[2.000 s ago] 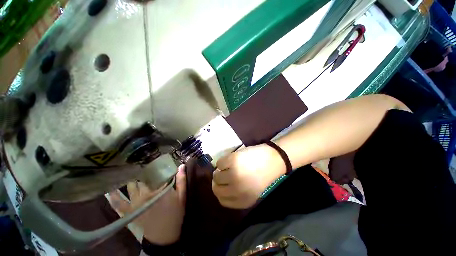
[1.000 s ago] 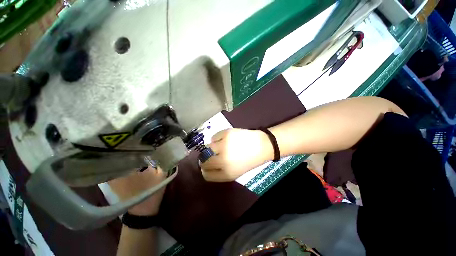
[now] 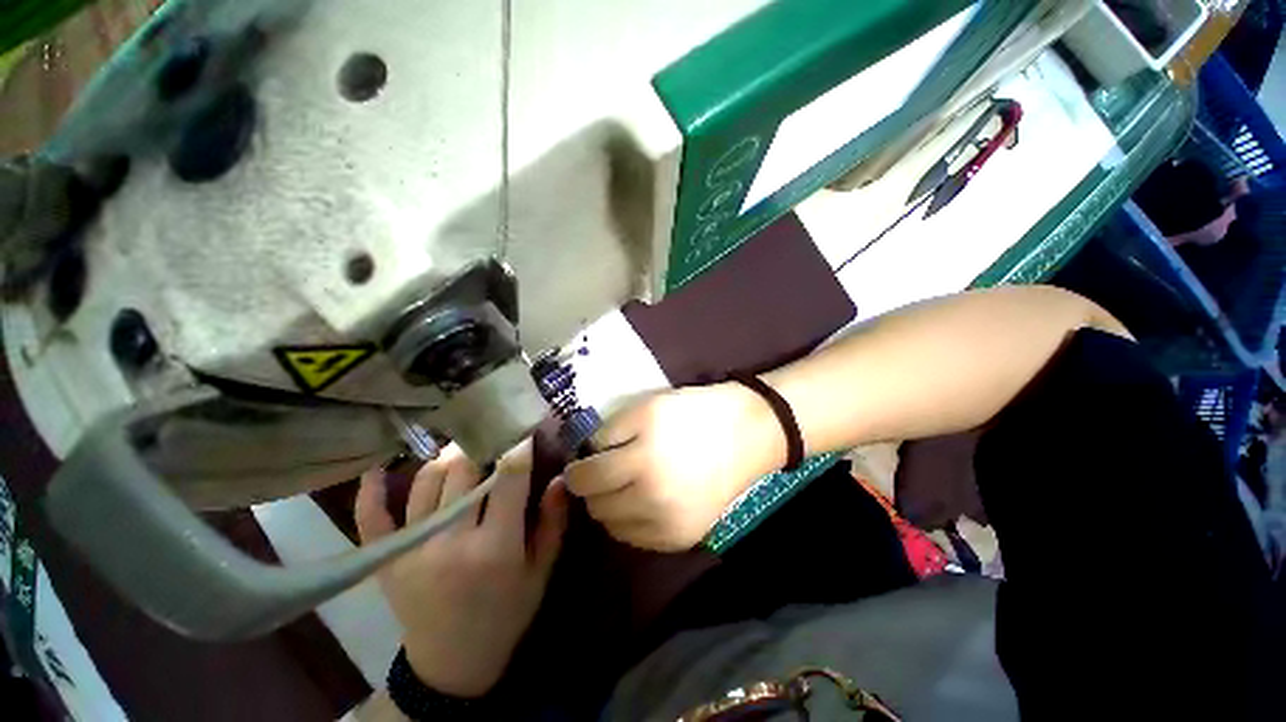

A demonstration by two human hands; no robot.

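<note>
The dark brown garment panel (image 3: pixel 268 663) lies left of the needle area and below my hands. My left hand (image 3: pixel 473 585) rests on cloth with fingers apart, partly behind the pale guard (image 3: pixel 268 600). My right hand (image 3: pixel 663 466) is curled, its fingertips pinching cloth beside the small dark ridged knob (image 3: pixel 580 430) at the needle area (image 3: pixel 554 381). The needle tip and presser foot are hidden. The thumb of my left hand is close to my right fingertips. A small brown fabric piece (image 3: pixel 748 303) lies right of the needle.
The cream machine head (image 3: pixel 423 155) fills the upper left, with a yellow warning triangle (image 3: pixel 323 367). A green control panel (image 3: pixel 804 99) stands right of it. Red-and-black snips (image 3: pixel 970 155) lie on the table at right. Blue crates (image 3: pixel 1227 212) and part of another person (image 3: pixel 1199 205) show beyond.
My left hand has come closer to the needle area and my right hand, with its fingers now showing more clearly. My right hand has shifted slightly and sits just below the knob.
</note>
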